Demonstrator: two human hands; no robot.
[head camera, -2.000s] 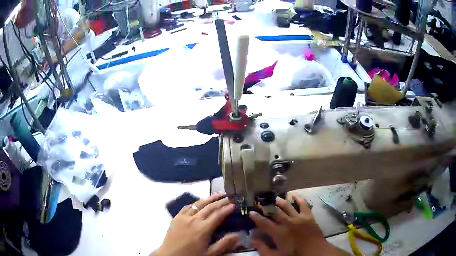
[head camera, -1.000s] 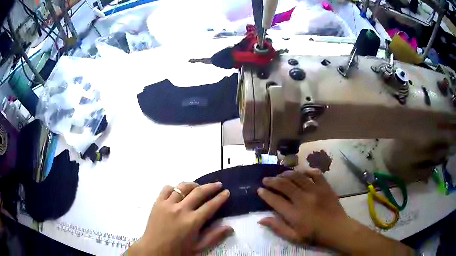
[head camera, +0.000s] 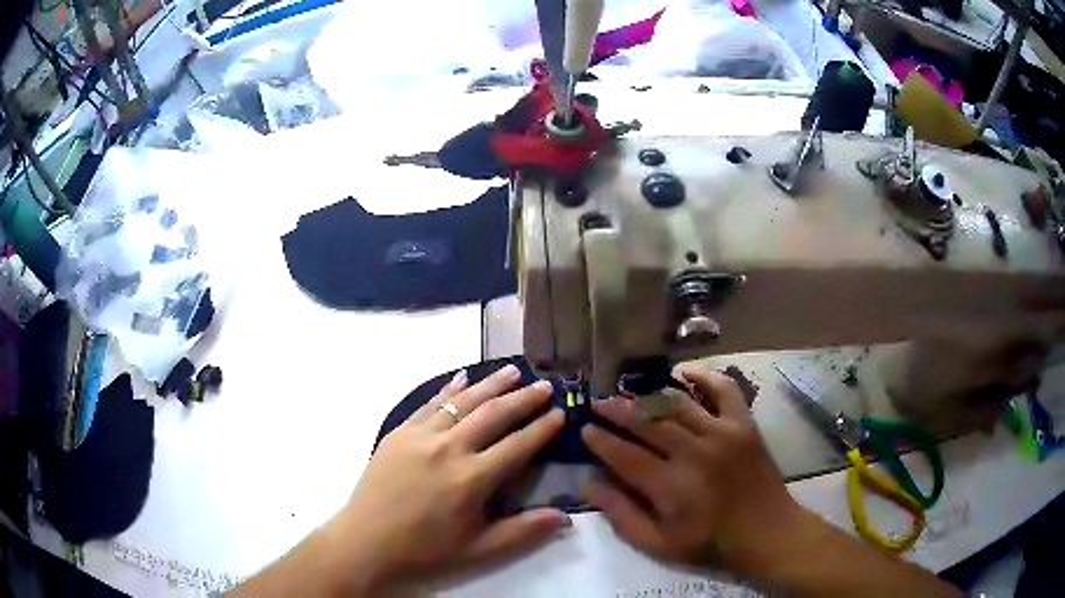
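A dark curved fabric piece (head camera: 411, 401) lies flat under both hands, at the needle area of the cream sewing machine (head camera: 607, 292). My left hand (head camera: 467, 456) presses on its left part, fingers spread, a ring on one finger. My right hand (head camera: 683, 461) presses on its right part, fingertips close by the presser foot (head camera: 572, 395). The fabric between the hands is under the foot. The label on this piece cannot be made out.
A finished dark crescent with a label (head camera: 409, 255) lies left of the machine head. A clear label bag (head camera: 134, 263) and loose dark labels (head camera: 189, 381) lie left. Another dark piece (head camera: 105, 461) is at the left edge. Scissors (head camera: 864, 450) lie right. A red cloth (head camera: 549, 134) tops the machine.
The dark piece and both hands have moved up from in front of the machine to under the presser foot. The camera view has shifted slightly.
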